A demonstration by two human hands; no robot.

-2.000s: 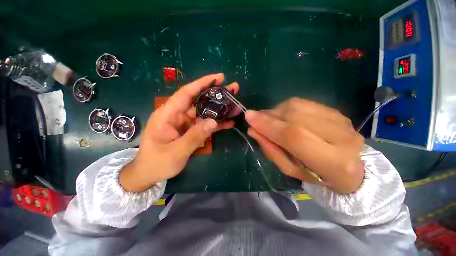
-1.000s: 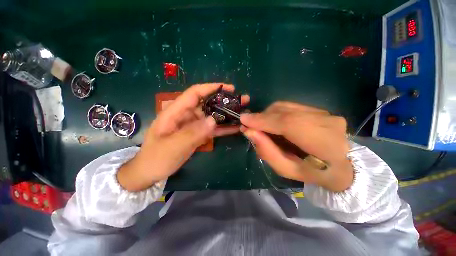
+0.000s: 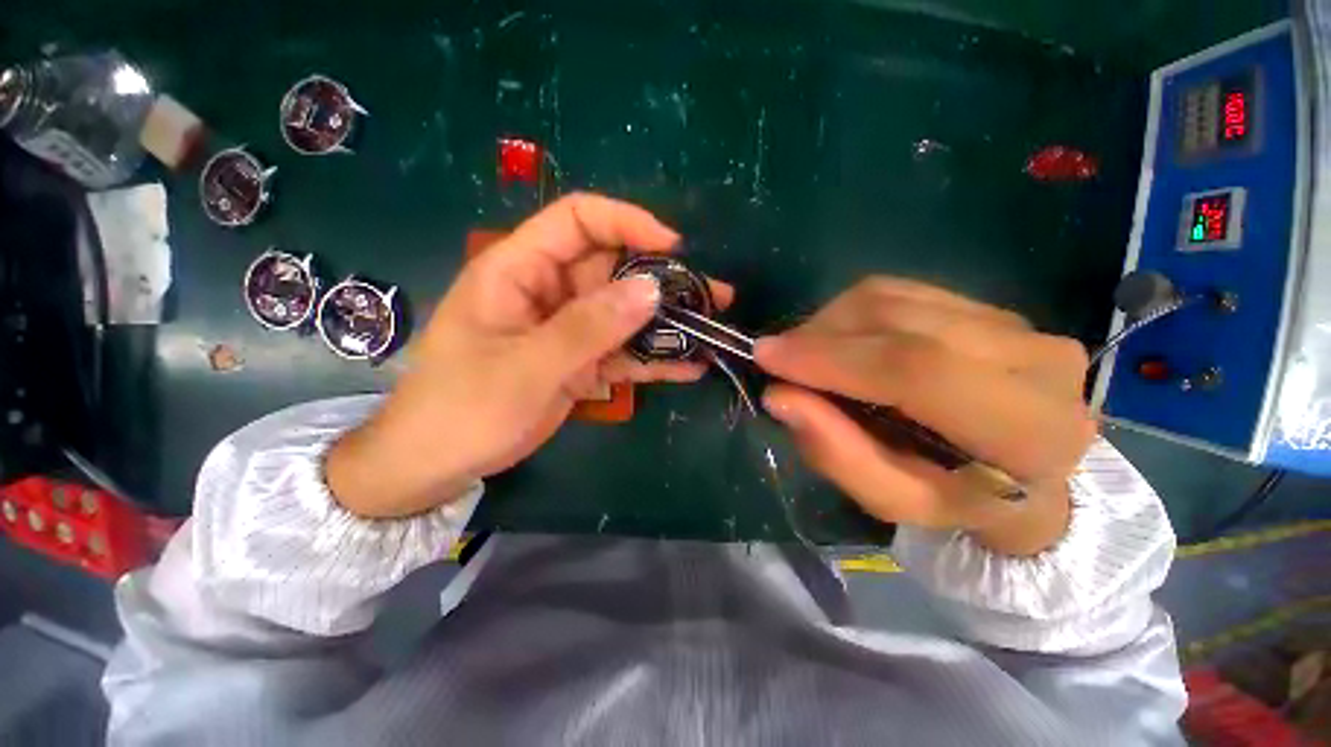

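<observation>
My left hand [image 3: 504, 343] holds a round dark watch case [image 3: 669, 339] with a silver rim, open side up, its thumb lying over the upper left part of the case. My right hand [image 3: 934, 394] holds tweezers [image 3: 718, 336] like a pen, their two bright prongs reaching into the case. Whether the tips grip a small part cannot be told. An orange-red fixture [image 3: 604, 403] lies under my left hand and is mostly hidden. A thin pale cable [image 3: 774, 464] loops from near the case toward me.
Several loose watch cases [image 3: 359, 318] lie at the left. A clear bottle [image 3: 80, 117] and white paper [image 3: 134, 251] are at the far left, a red tray [image 3: 73, 523] lower left. A red piece [image 3: 518, 159] and red clump [image 3: 1063, 164] lie beyond. A blue control box [image 3: 1200, 248] stands right.
The left thumb has moved up over the case. The right hand and tweezers have shifted slightly right, the prongs still at the case. The view has shifted a little.
</observation>
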